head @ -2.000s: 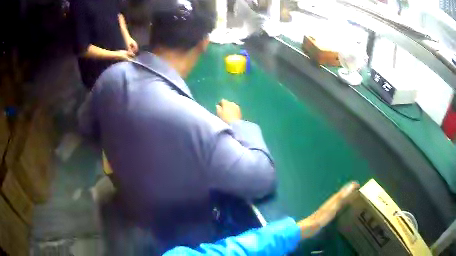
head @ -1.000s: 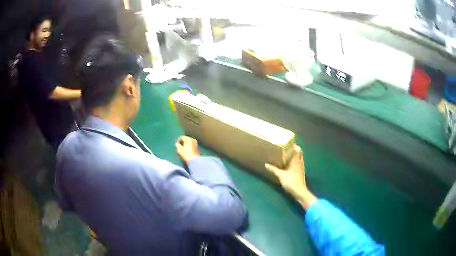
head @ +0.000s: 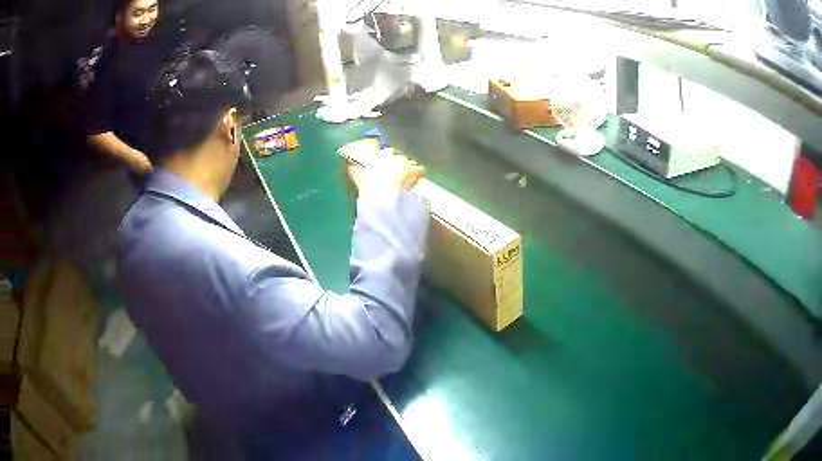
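Observation:
A long tan product carton [head: 469, 263] with dark printed letters stands closed on its narrow side on the green bench [head: 622, 360]. Its near end faces me. A neighbour in grey-blue [head: 261, 288] has a hand [head: 388, 171] on the carton's far part. A bit of blue, likely the tape dispenser [head: 377, 137], shows behind that hand. Neither of my hands is in the picture.
A dark belt strip [head: 586, 198] runs behind the bench. The rear shelf holds an orange-brown box [head: 523, 103], a small white fan [head: 579, 126], a white device [head: 669, 149] and a red bin [head: 804, 185]. A person in dark clothes [head: 122, 94] stands far left. A wrapped post [head: 798, 432] is lower right.
My hand, on the carton's near end a second ago, has left the picture. The carton is now under the neighbour's raised hand. A small colourful packet shows at the bench's far left.

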